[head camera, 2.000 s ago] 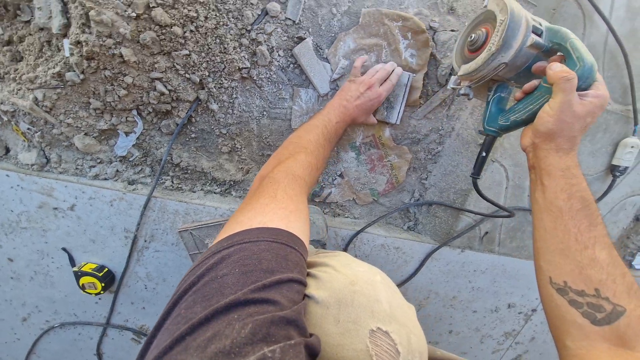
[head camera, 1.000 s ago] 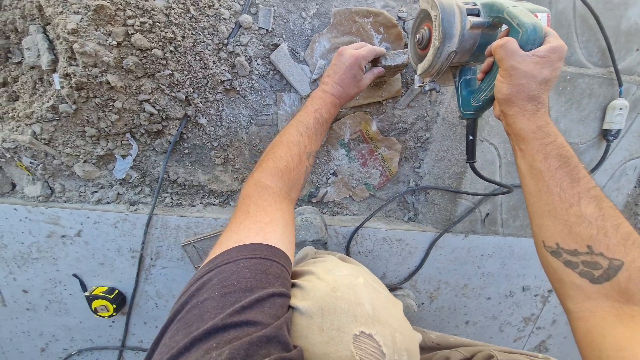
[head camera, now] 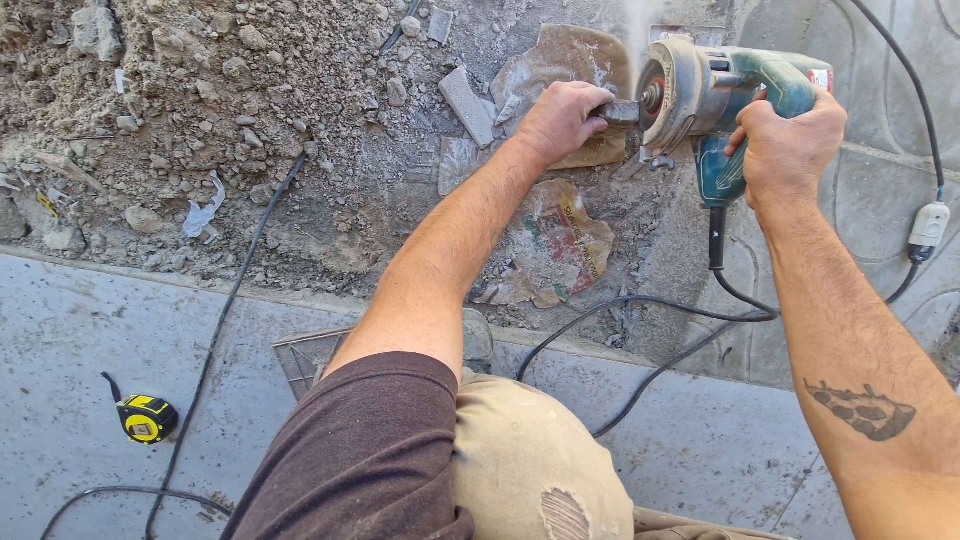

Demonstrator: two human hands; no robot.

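My left hand [head camera: 564,121] grips a small grey piece of tile or stone [head camera: 621,112] by its left end. The piece's right end is at the disc of a teal power cutter [head camera: 720,94], whose metal guard is dusty. My right hand [head camera: 787,142] is closed around the cutter's handle. A plume of pale dust [head camera: 639,30] rises from the disc. Beneath my left hand lies a crumpled brown sheet [head camera: 562,56], and a torn printed bag piece [head camera: 559,244] is on the ground below it.
Rubble and soil [head camera: 202,112] fill the upper left. A black cable [head camera: 667,300] loops below the cutter to a white connector [head camera: 928,225]. A yellow and black tape measure [head camera: 146,420] and another black cable [head camera: 217,330] rest on grey slabs [head camera: 75,322]. A narrow offcut [head camera: 466,106] lies near my left hand.
My left hand has lifted the grey piece from the ground sheet, and my right hand has brought the cutter left against it. Dust now rises where none showed before.
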